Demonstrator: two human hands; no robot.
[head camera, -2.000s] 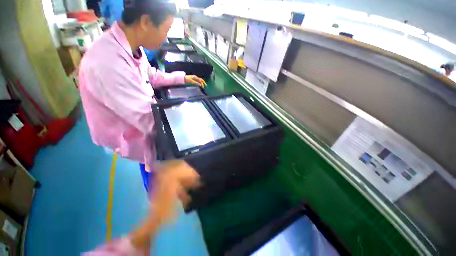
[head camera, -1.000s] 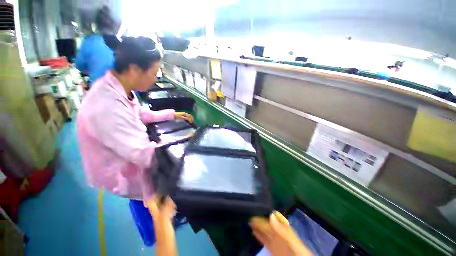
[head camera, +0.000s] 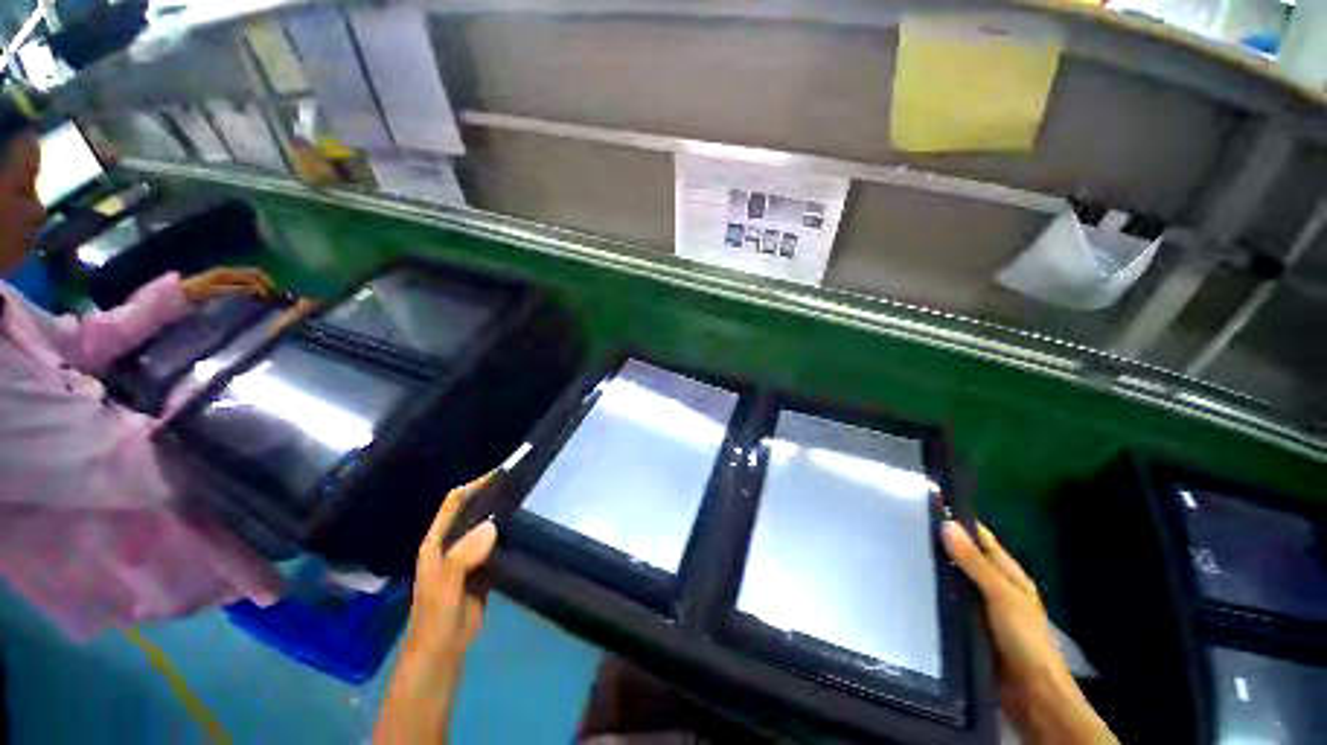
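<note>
A black foam tray (head camera: 670, 623) with two tablets is held in front of me, slightly tilted. The left tablet (head camera: 633, 466) and the right tablet (head camera: 841, 546) both show pale grey-white screens. My left hand (head camera: 448, 582) grips the tray's left side, thumb on the rim. My right hand (head camera: 1014, 619) grips its right side, fingertips at the edge beside the right tablet. The fingers under the tray are hidden.
A stack of foam trays (head camera: 495, 386) with two tablets stands at left beside a person in pink (head camera: 88, 480). Another tray (head camera: 1150, 582) is at right on the green bench (head camera: 1004, 381). An instruction sheet (head camera: 760, 211), yellow paper (head camera: 975, 85) and white pouch (head camera: 1084, 262) hang ahead.
The view has swung right. Both my hands now hold a two-tablet tray in front of me; one second ago they were at a tray beside the person in pink.
</note>
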